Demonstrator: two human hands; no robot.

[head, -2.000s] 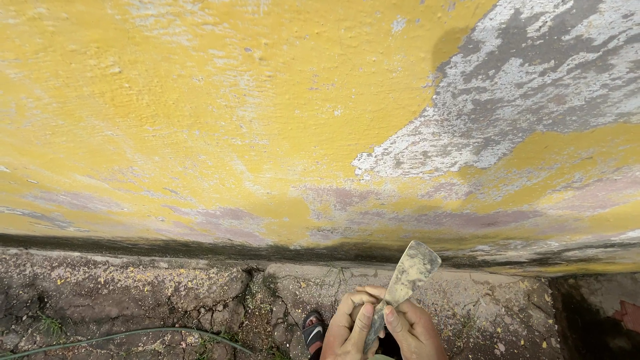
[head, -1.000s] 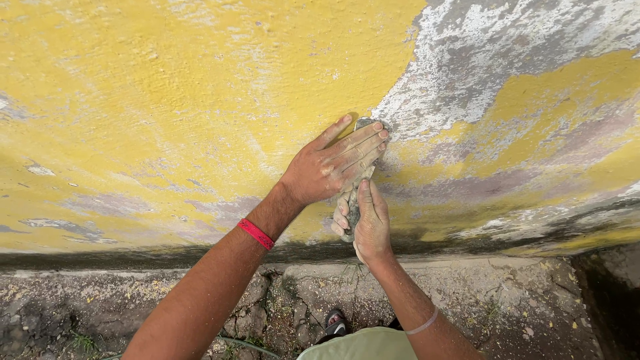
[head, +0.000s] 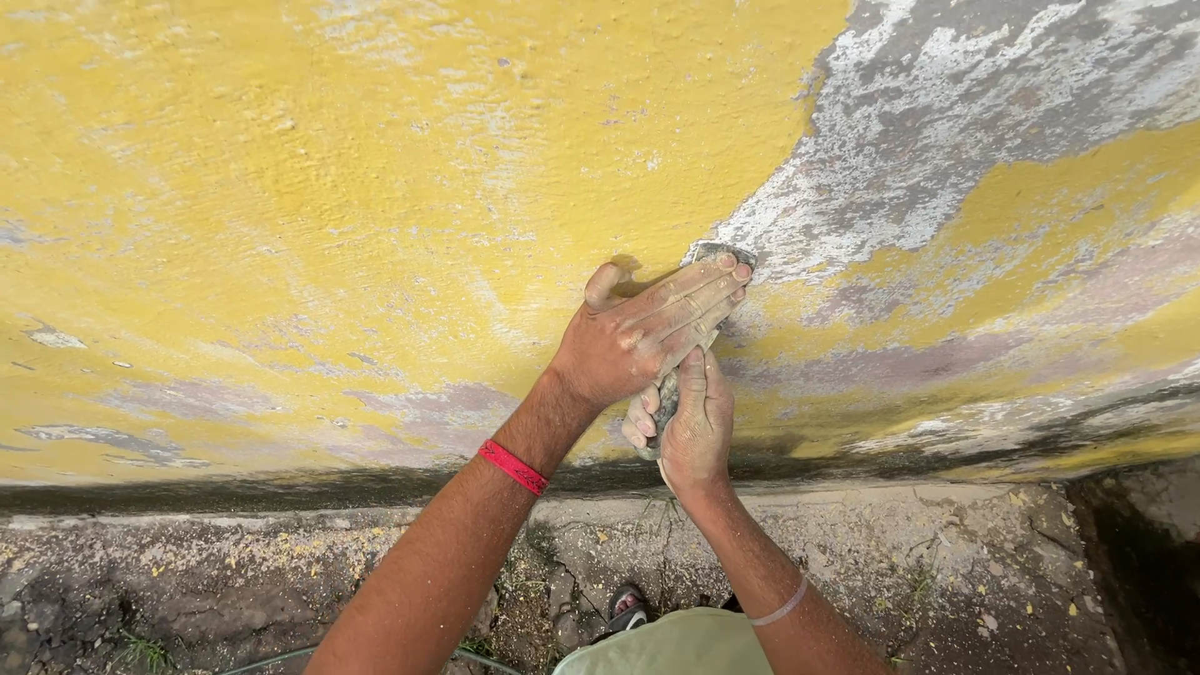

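Observation:
A paint scraper [head: 727, 253] lies with its blade against the yellow painted wall [head: 394, 187], at the lower tip of a bare grey and white patch [head: 900, 141]. My right hand [head: 694, 412] grips its handle from below, the thumb pointing up along it. Fingers extended, my left hand [head: 656, 323] presses flat over the blade and hides much of it; its thumb sticks out to the left. Pale dust coats the fingers of both hands. A red band [head: 513, 467] circles my left wrist.
Below the wall runs cracked concrete ground [head: 234, 591] strewn with paint flakes and some weeds. A thin green hose [head: 272, 661] lies at the bottom edge. My sandalled foot [head: 628, 605] shows at bottom centre. At the lower right is a dark recess [head: 1144, 562].
Two seconds ago both hands held the scraper low, off the wall. They have since risen, and the blade is now against the wall with my left hand laid over it.

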